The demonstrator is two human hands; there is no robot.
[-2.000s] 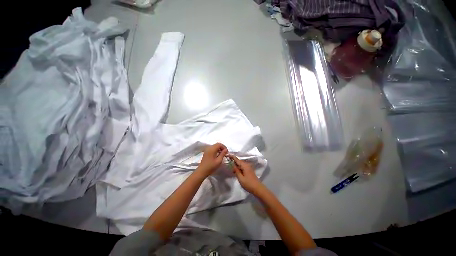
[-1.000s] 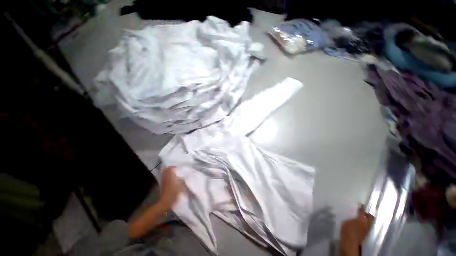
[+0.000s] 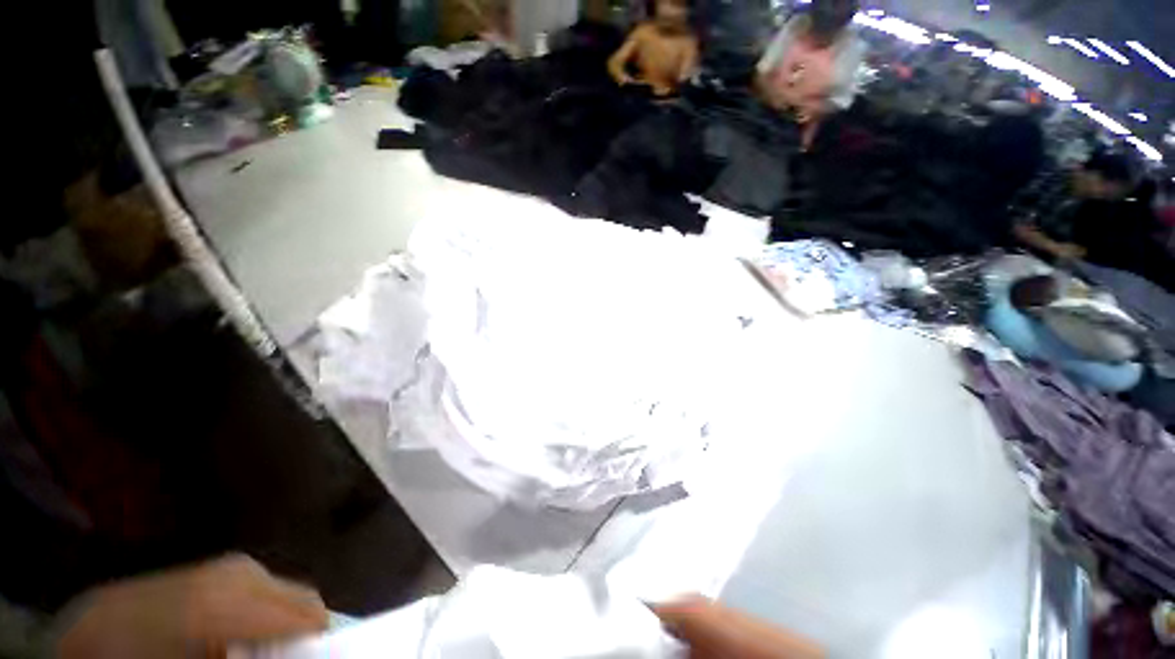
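The white shirt (image 3: 528, 621) is at the bottom edge of the picture, bunched, overexposed and cut off. My left hand (image 3: 193, 610) is blurred at the lower left and is on the shirt's left end. My right hand (image 3: 735, 631) is at the bottom centre, cut off by the edge, with its fingertips on the shirt's right side. The shirt's collar, buttons and placket cannot be made out. A large white shirt pile (image 3: 567, 348) lies just beyond, washed out by glare.
Pale table (image 3: 889, 438). Dark clothes (image 3: 554, 129) lie behind the pile, with several people beyond. A blue-rimmed basin (image 3: 1063, 328), purple striped cloth (image 3: 1095, 425) and clear plastic sleeves (image 3: 1059, 599) are at right. A white pole (image 3: 181, 219) stands left.
The view has swung up and left, bringing people and lights into sight. The shirt has left its spread position on the table and is bunched between both hands at the bottom edge.
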